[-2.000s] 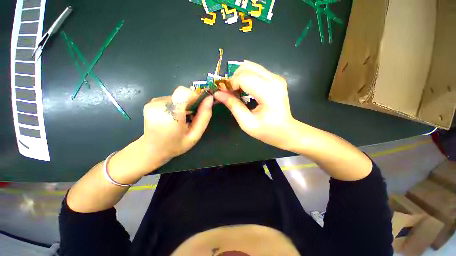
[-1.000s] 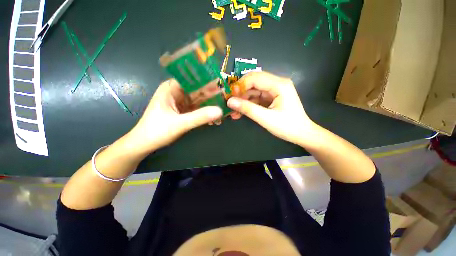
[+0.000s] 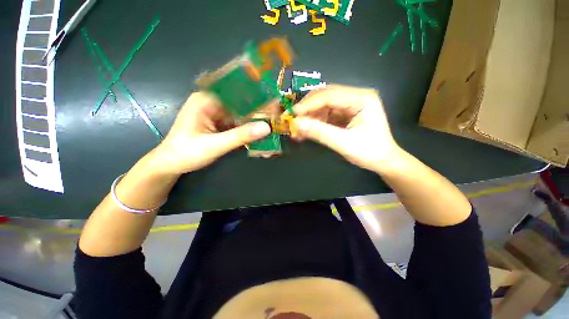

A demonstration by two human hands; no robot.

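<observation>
My left hand (image 3: 215, 128) holds a green board panel (image 3: 240, 90) with orange flex tails, raised above the mat and blurred. One green board of it hangs below the left thumb. My right hand (image 3: 346, 121) pinches an orange flex tail (image 3: 288, 124) at the panel's right side, close to the left fingertips; whether that piece is still joined to the panel cannot be told. A separated circuit board (image 3: 307, 81) lies on the mat just beyond the right hand, with an orange flex tail beside it.
A pile of panels (image 3: 321, 7) lies at the far side. Waste rails lie crossed at left (image 3: 115, 76) and at far right (image 3: 413, 25). A label strip (image 3: 38, 93) and silver tweezers (image 3: 67, 26) are at far left. An open cardboard box (image 3: 462, 93) stands at right.
Since two seconds ago, my left hand has turned the panel up into view above the mat. My hands were close together over it before. A person's foot now shows at the lower right.
</observation>
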